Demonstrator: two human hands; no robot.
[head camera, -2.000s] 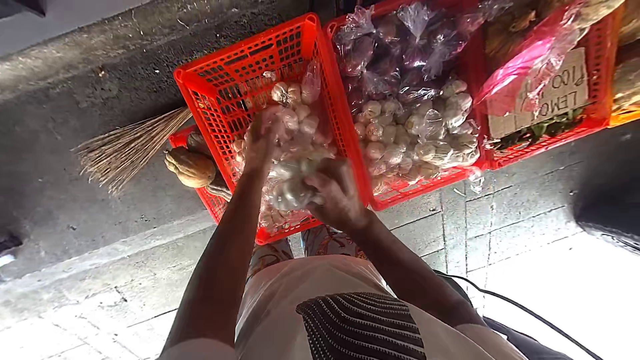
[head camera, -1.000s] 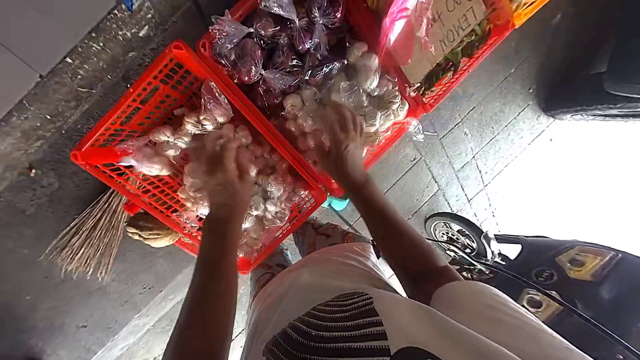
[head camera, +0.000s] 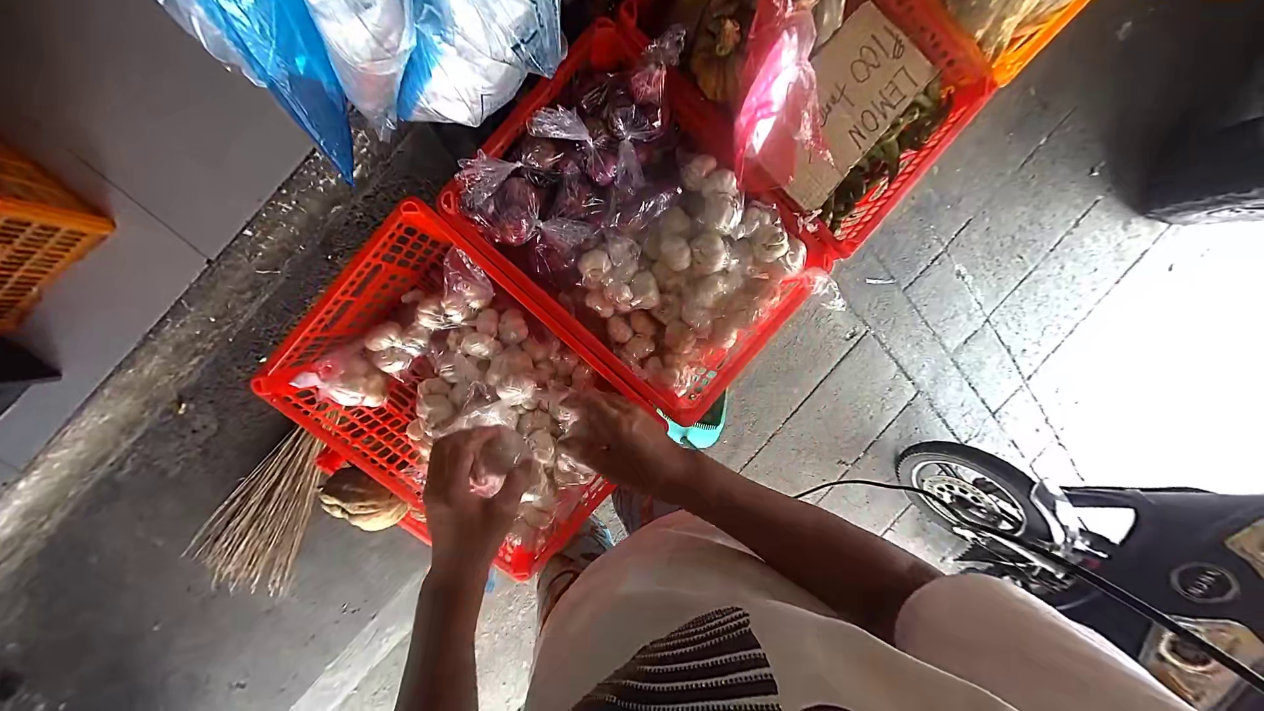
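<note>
My left hand (head camera: 476, 484) is closed around a small clear bag of garlic (head camera: 500, 460) over the near red plastic crate (head camera: 336, 434). My right hand (head camera: 617, 439) is at the right side of that crate, its fingers down among the bagged garlic bulbs (head camera: 512, 370); whether it grips one is hidden. A second red crate (head camera: 578, 331) adjoins it at the upper right. It holds bags of red onions (head camera: 553, 188) and more bagged garlic (head camera: 706, 257).
A stick broom (head camera: 262, 513) and a brownish squash-like fruit (head camera: 360, 499) lie left of the near crate. Blue and clear bags (head camera: 444, 59) hang at the top. A handwritten cardboard sign (head camera: 859, 99) stands in another crate. A parked motorcycle (head camera: 1116, 543) is at the right.
My right hand has moved from the garlic in the second crate to the near crate. My left hand has moved toward the near side and now holds a bag. The view has shifted.
</note>
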